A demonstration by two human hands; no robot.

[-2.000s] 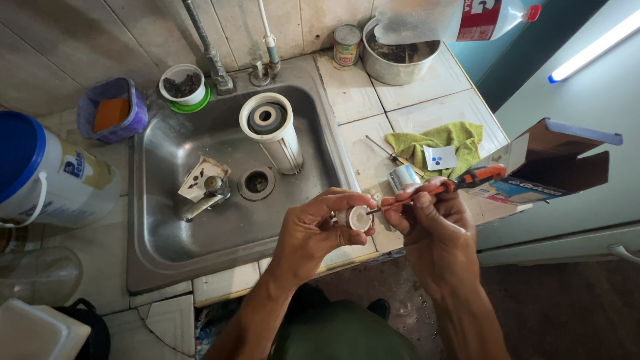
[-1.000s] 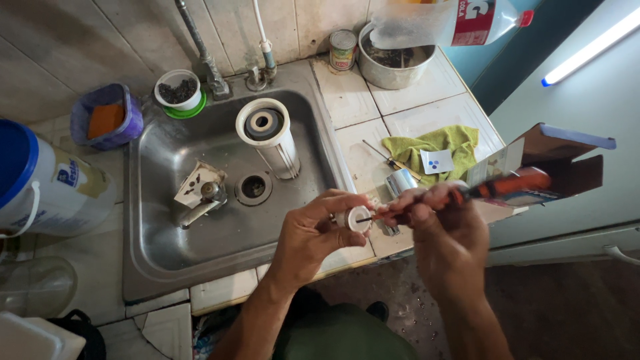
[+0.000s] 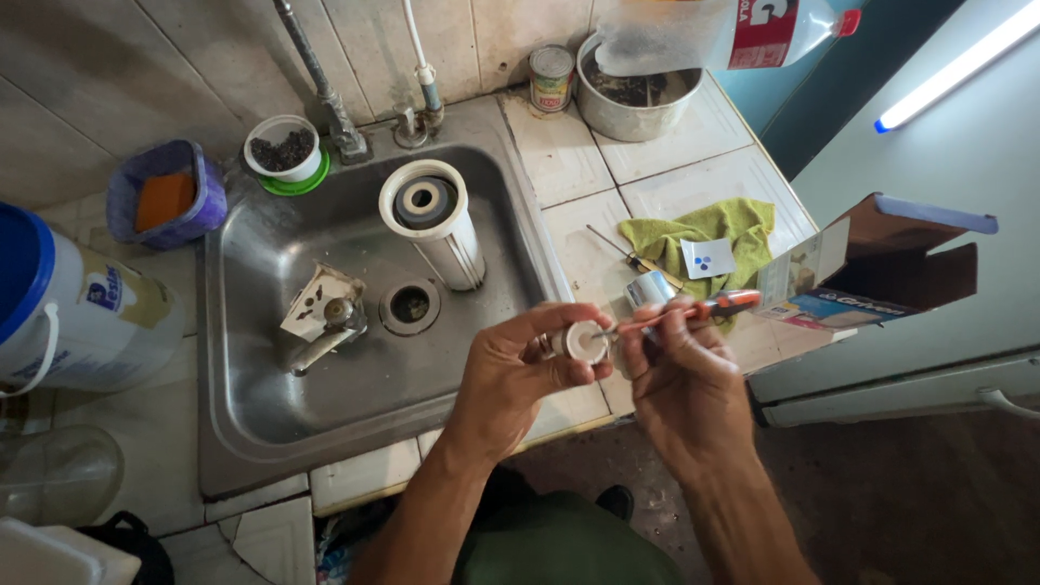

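Observation:
My left hand [image 3: 528,374] grips a small round white plastic fitting [image 3: 586,342] between thumb and fingers, its open face turned to the right. A screwdriver with an orange and black handle [image 3: 731,304] is in my right hand [image 3: 686,366], its shaft pointing left and its tip at the fitting's face. Behind the right fingers, a small silver-and-blue cylinder [image 3: 650,289] lies on the counter. A white filter housing [image 3: 443,236] with a dark cartridge inside stands in the steel sink, left of and beyond both hands.
The sink [image 3: 268,431] also holds a faucet piece [image 3: 337,321] on a white bracket. On the tiled counter are a green cloth [image 3: 747,227], a thin metal tool [image 3: 609,244], an open cardboard box [image 3: 910,284], a metal pot [image 3: 642,122] and a can [image 3: 552,81]. A white bucket [image 3: 138,333] stands left.
Both hands stay close together over the counter edge, still holding the fitting and the screwdriver. The screwdriver's handle has changed its angle slightly.

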